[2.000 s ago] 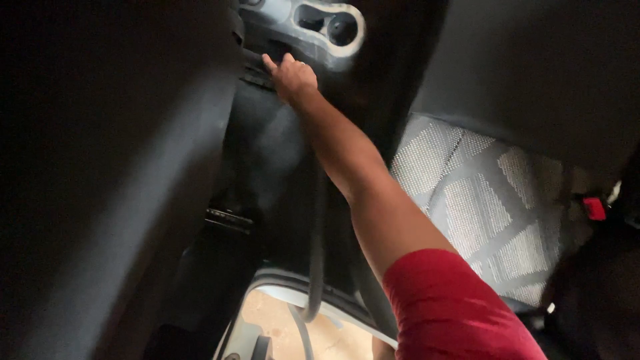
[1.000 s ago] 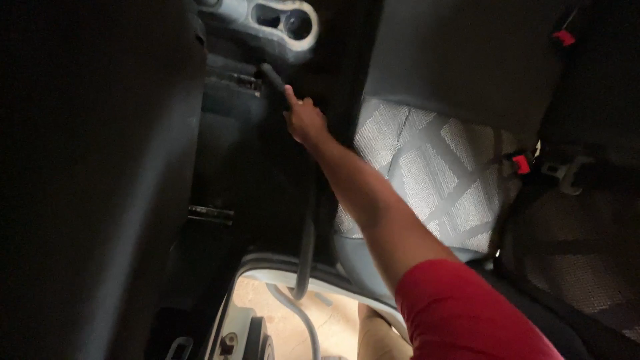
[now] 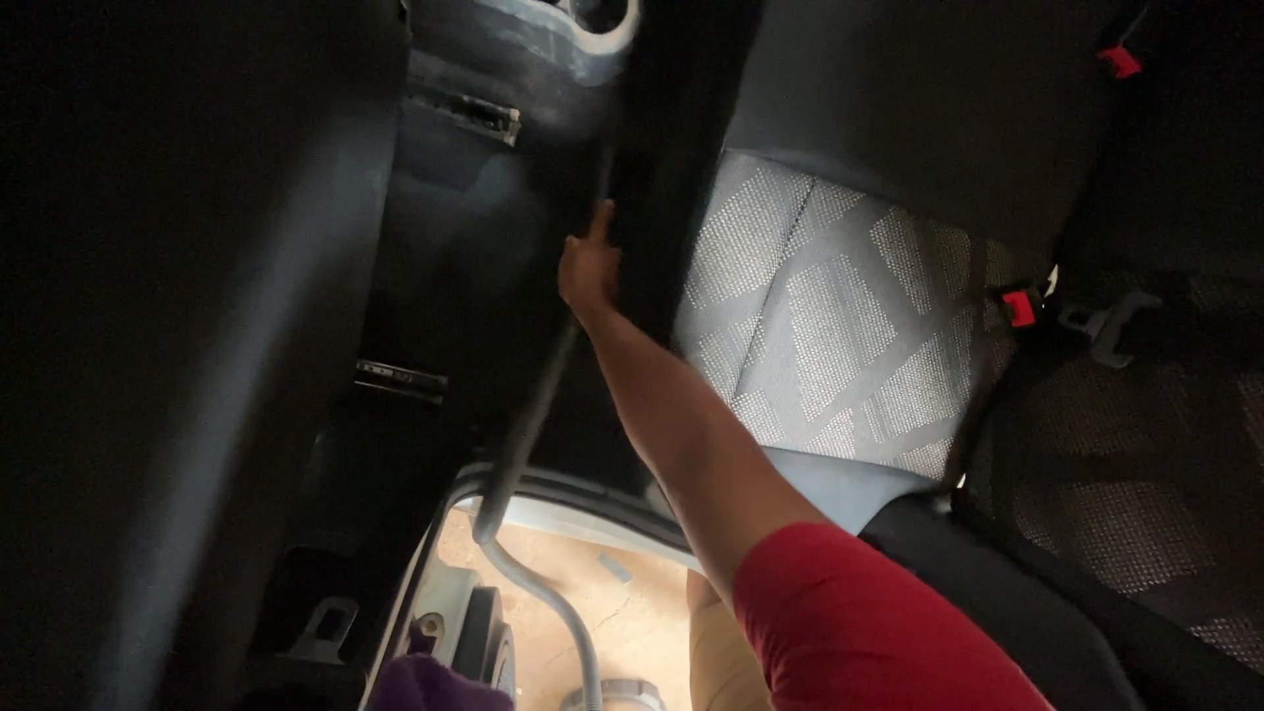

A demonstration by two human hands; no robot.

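My right hand (image 3: 590, 269) is closed around a grey vacuum cleaner hose or tube (image 3: 538, 405), with the index finger stretched along it. The hand is over the dark rear footwell floor (image 3: 464, 237) of a car, left of the patterned seat cushion (image 3: 829, 306). The tube's far end lies in shadow and is hard to make out. Toward the bottom, the hose bends over the door sill and runs outside to a round grey object (image 3: 614, 694), partly cut off by the frame edge. My left hand is out of view.
A console with cup holders (image 3: 602, 35) is at the top. Metal seat rails (image 3: 403, 380) show beside the dark front seat back (image 3: 227, 395). Red seat belt buckles (image 3: 1018, 308) are at right. Purple cloth (image 3: 434, 683) is by the open door at the bottom.
My right hand has moved away from the cup holder console, back over the footwell toward the door opening, with the tube in it. More of the seat cushion and the hose outside now shows.
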